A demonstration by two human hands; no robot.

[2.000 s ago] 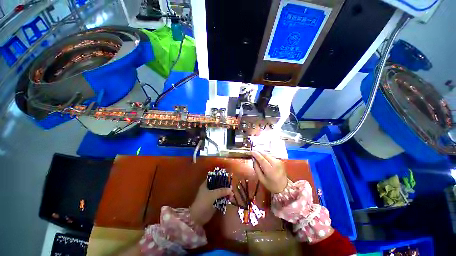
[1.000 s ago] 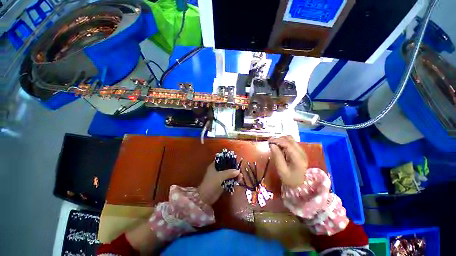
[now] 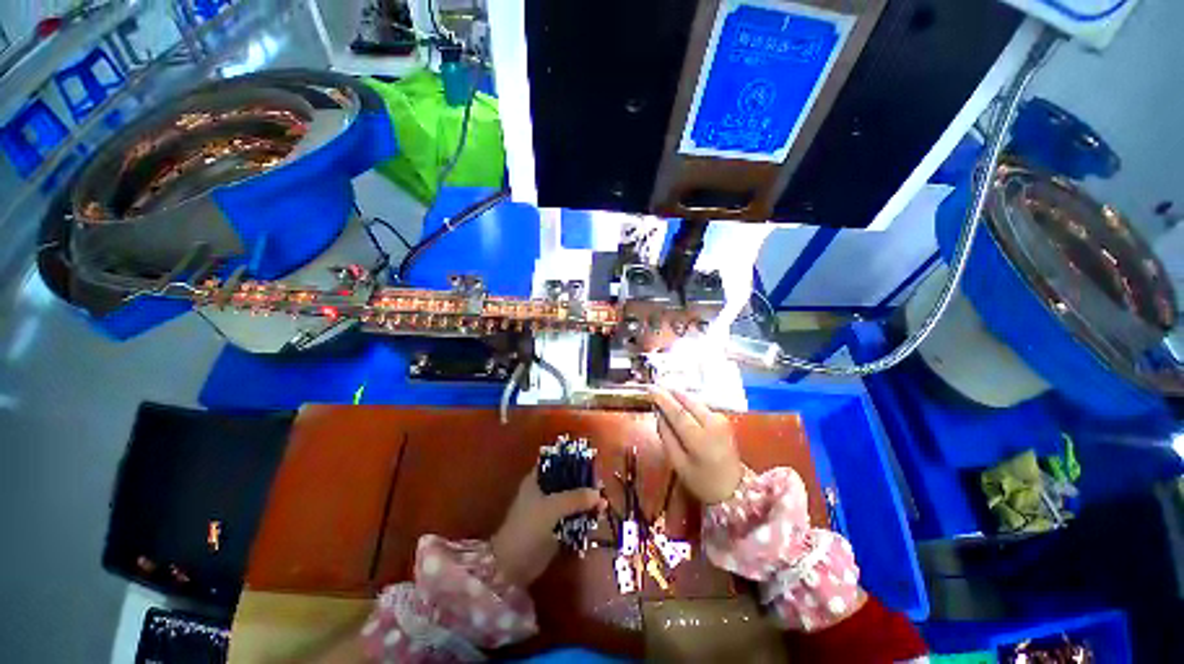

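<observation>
My left hand (image 3: 530, 525) is closed around an upright bundle of short black wires (image 3: 567, 477) with silvery-white tips, above the middle of the mat. My right hand (image 3: 697, 445) reaches up to the front of the brightly lit press die (image 3: 649, 340), fingertips together at its lower edge. Glare there hides whether the fingers hold a wire. A loose heap of finished pieces (image 3: 647, 555), black stems with shiny and copper flat ends, lies on the reddish-brown mat (image 3: 327, 499) between my hands.
A feed track (image 3: 442, 309) runs from the left bowl feeder (image 3: 214, 195) to the die. A flexible metal conduit (image 3: 928, 324) curves right of the press. A black tray (image 3: 169, 486) lies left of the mat, a blue bin (image 3: 876, 506) right.
One second ago my right hand was back over the mat with a black wire at its fingertips. Now it is at the die. The view has tilted up, and the heap lies differently.
</observation>
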